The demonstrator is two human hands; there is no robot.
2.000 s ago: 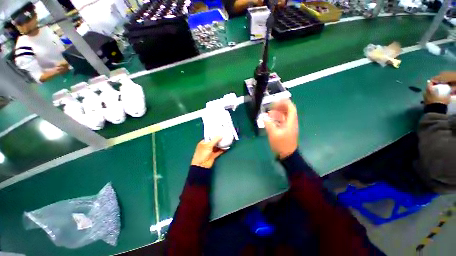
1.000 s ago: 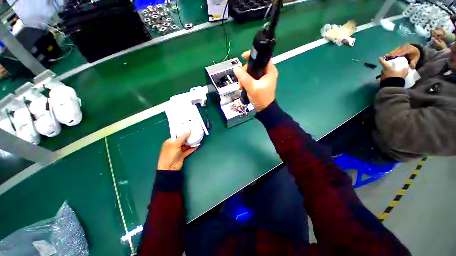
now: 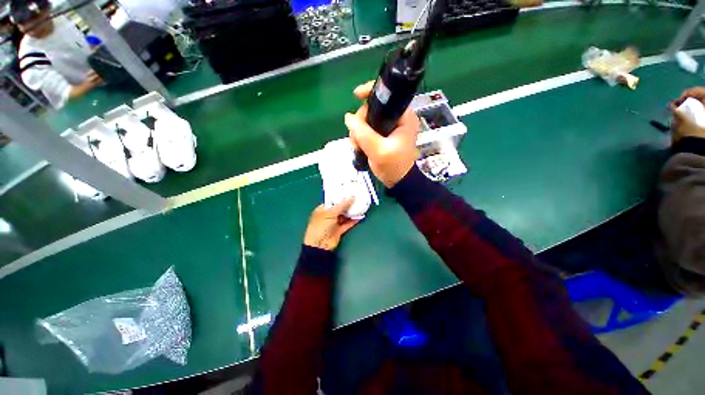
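A white security camera (image 3: 345, 184) lies on the green bench at the white edging, its rounded end towards me. My left hand (image 3: 330, 224) grips that rounded end. My right hand (image 3: 386, 144) is wrapped around the black hanging electric screwdriver (image 3: 394, 91). The screwdriver is tilted, and its lower tip is over the upper part of the camera. My right hand hides part of the camera; whether the tip touches a screw cannot be told. The grey-white metal box (image 3: 442, 138) with small parts in it stands just right of my right hand.
Several finished white cameras (image 3: 171, 141) stand at the left beyond a metal frame post (image 3: 85, 158). A clear plastic bag (image 3: 127, 328) of grey grains lies at lower left. Another bag (image 3: 611, 65) lies far right. A neighbour's sleeve (image 3: 686, 208) is at the right edge; another person sits upper left.
My right hand, empty of the driver at first, took hold of the screwdriver and has brought it left from the metal box to over the camera. My left hand still holds the camera.
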